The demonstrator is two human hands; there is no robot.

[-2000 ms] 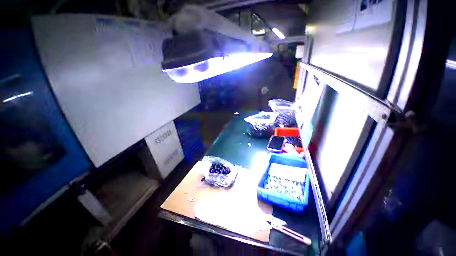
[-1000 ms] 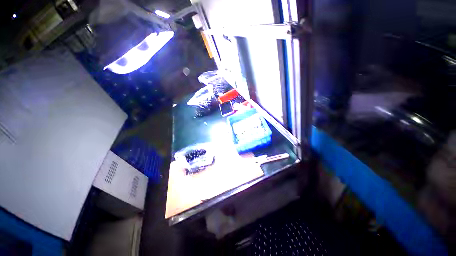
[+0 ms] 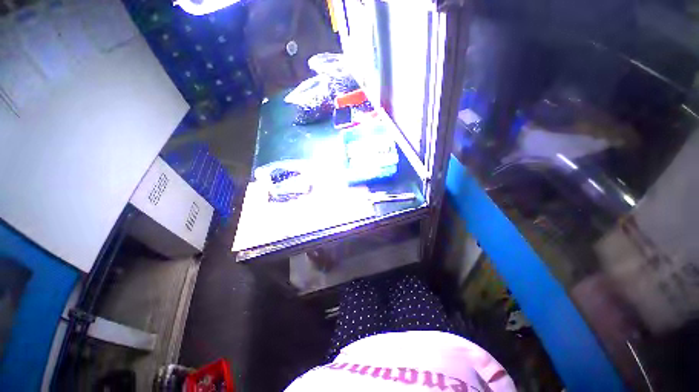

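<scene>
No hand shows in the frame; the wearer's light shirt and dotted trousers show at the bottom. In front is the green-topped bench [image 3: 280,138]. A clear plastic bag of black parts [image 3: 287,185] lies open on the glaring cardboard sheet [image 3: 264,218]. The blue bin [image 3: 372,161] stands to its right, washed out by the light, so its contents cannot be told. A slim pale-handled tool [image 3: 395,197] lies in front of the bin. Fuller plastic bags [image 3: 313,99], a red-orange bin [image 3: 352,98] and a dark phone [image 3: 342,116] are at the far end.
The blue machine door frame [image 3: 529,276] with its window is at the right. A large white panel [image 3: 77,115] and a white printed box [image 3: 172,205] are at the left. A red basket [image 3: 208,378] is at the lower left. A lamp [image 3: 205,4] hangs at the top edge.
The view has turned right and tilted down. The bench now sits higher in the picture, and the wearer's shirt and the red basket have come into view. No bench item has visibly moved.
</scene>
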